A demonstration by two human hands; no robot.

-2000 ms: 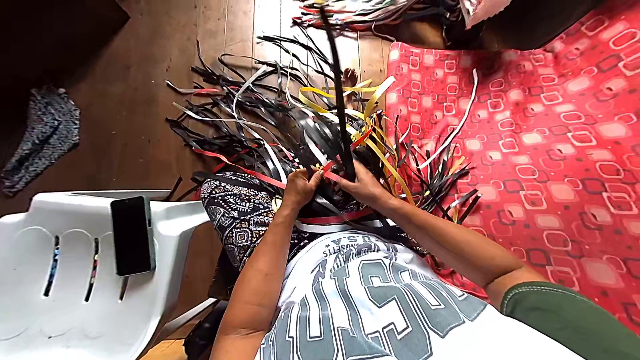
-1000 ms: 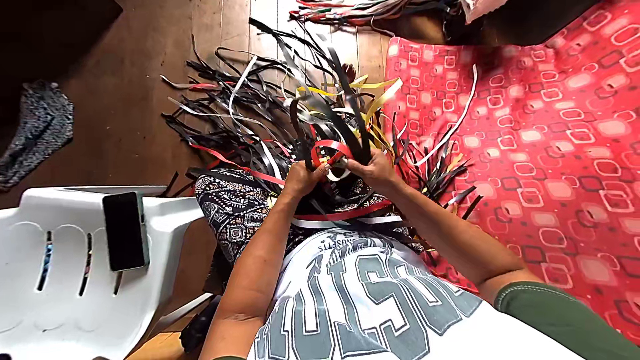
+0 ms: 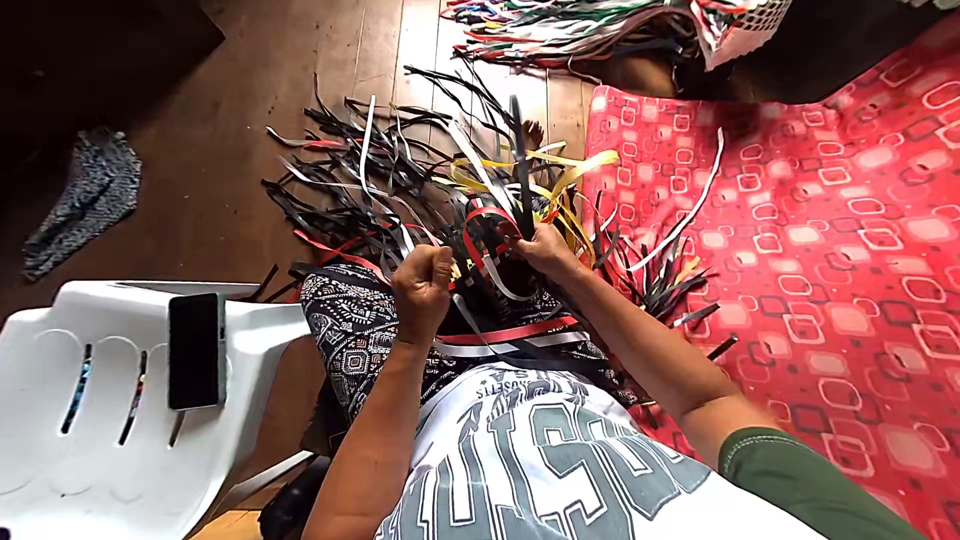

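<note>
A mass of plastic weaving strips (image 3: 382,172), mostly black and white with some red and yellow, spreads over my lap and beyond my knees. My left hand (image 3: 424,289) is closed in a fist at its near edge; whether a strip is inside the fist cannot be told. My right hand (image 3: 544,247) grips a black strip (image 3: 519,150) that stands upward from the fingers. Between the hands a red strip (image 3: 472,232) curls in a loop beside a white one. A red strip (image 3: 525,330) and a white strip lie across my lap, nearer my shirt.
A white plastic chair (image 3: 45,367) at the left carries a black phone (image 3: 195,351). Grey patterned cloth (image 3: 86,199) lies on the wooden floor (image 3: 247,112). Red patterned fabric (image 3: 810,225) covers the right side. Another bundle of coloured strips (image 3: 570,30) is at the top.
My hands were close together at the red loop and are now farther apart, the left one nearer my body. The black strip at my right hand now stands more upright than one second ago.
</note>
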